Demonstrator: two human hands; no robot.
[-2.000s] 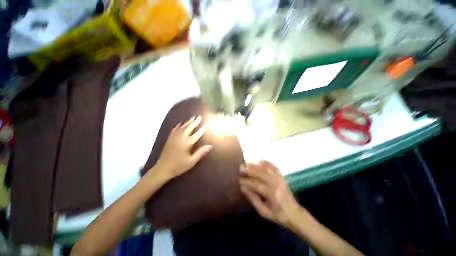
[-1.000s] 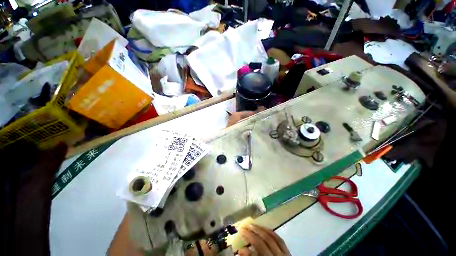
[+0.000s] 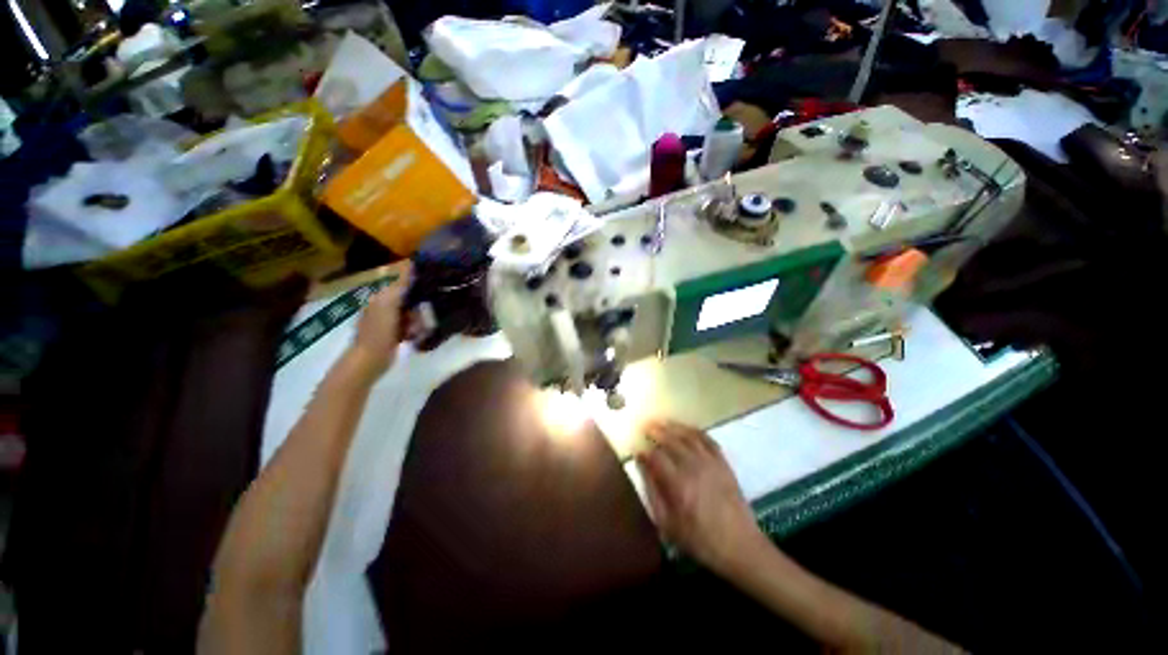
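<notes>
My left hand is at the upper left of the table, closed around a dark, blurred object that looks like the flask. The brown fabric panel lies from the lit needle area down to the front edge. My right hand lies at the panel's right edge, fingertips near the bed plate; whether they pinch the cloth is unclear. The cream sewing machine head stands over the panel's far end.
Red-handled scissors lie right of the needle. Brown cut pieces hang over the table's left side. A yellow crate and an orange box stand behind. An orange block is on the machine's right. Thread cones stand behind the machine.
The dark flask has moved from behind the machine to its left side in my left hand. My right hand has gone from under the machine head to the panel's right edge. The view has tilted.
</notes>
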